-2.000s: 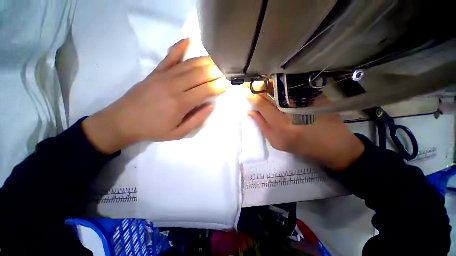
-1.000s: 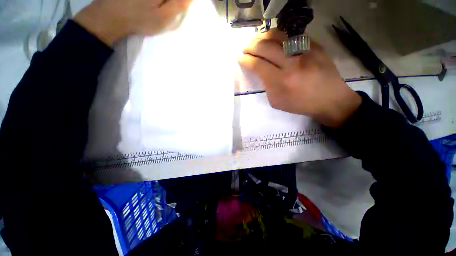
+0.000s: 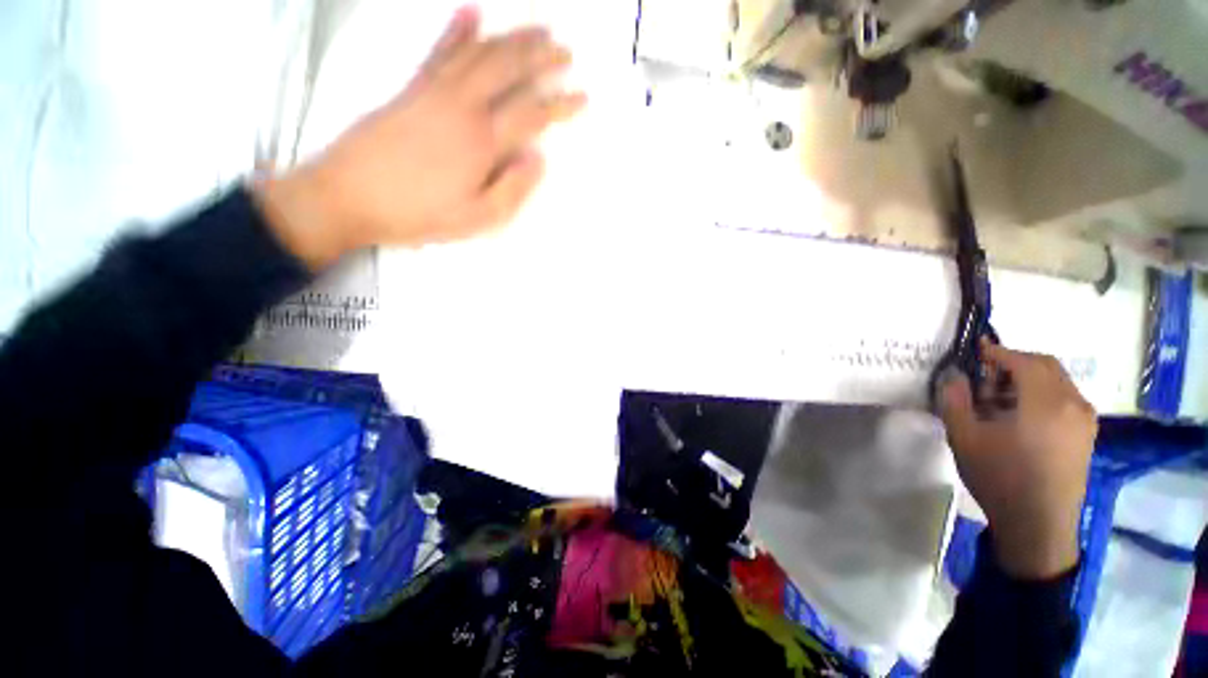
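My left hand [image 3: 431, 152] lies over the white fabric [image 3: 517, 325], palm down with its fingers apart. The fabric is overexposed, so its edges and layers are hard to tell; it hangs over the table's front edge. My right hand [image 3: 1027, 444] grips the handles of the black shears [image 3: 974, 272] at the front right of the table. The blades point away from me and the tips are blurred. The sewing machine head, with its ridged thumb screw [image 3: 874, 122], is above the bed at the upper right.
The white table edge carries a printed ruler [image 3: 318, 318] at left. A blue lattice basket [image 3: 311, 510] with white pieces stands left of my lap. Another blue basket [image 3: 1100, 530] is at the right. A blue and cream box [image 3: 1166, 338] is at the table's right end.
My right hand has left the needle area and taken hold of the shears. My left hand is now apart from the needle, over the fabric. The view has shifted, showing more of the machine bed.
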